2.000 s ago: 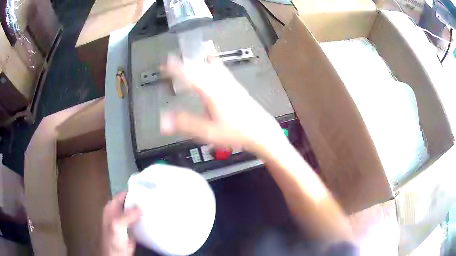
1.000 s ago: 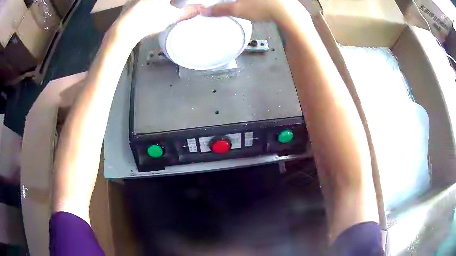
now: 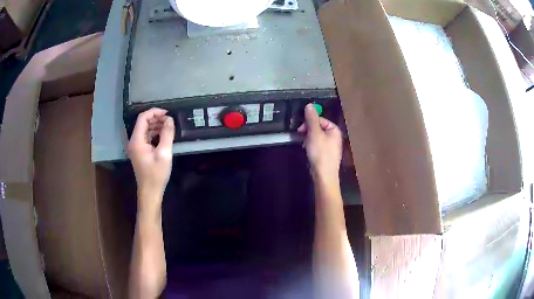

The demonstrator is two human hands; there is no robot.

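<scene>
A white plastic housing [image 3: 222, 8] sits on the pale fixture [image 3: 222, 27] on the grey machine bed, cut off by the top edge. My left hand [image 3: 153, 135] is at the left end of the black front panel, fingers curled, and hides the button there. My right hand [image 3: 321, 137] is at the right end, its thumb at the green button [image 3: 318, 109], which shows partly. Neither hand shows anything held. The red button [image 3: 233, 119] is between them, among pale labels.
An open brown carton [image 3: 67, 193] stands low at the left. A taller carton [image 3: 389, 134] beside the machine at the right holds whitish plastic [image 3: 448, 128]. The grey bed [image 3: 175, 64] has small holes. Slotted clamp strips [image 3: 283, 6] flank the fixture.
Both hands have left the housing and come down to the front panel. The housing stays on the fixture. The view has shifted, so the machine sits higher in the picture.
</scene>
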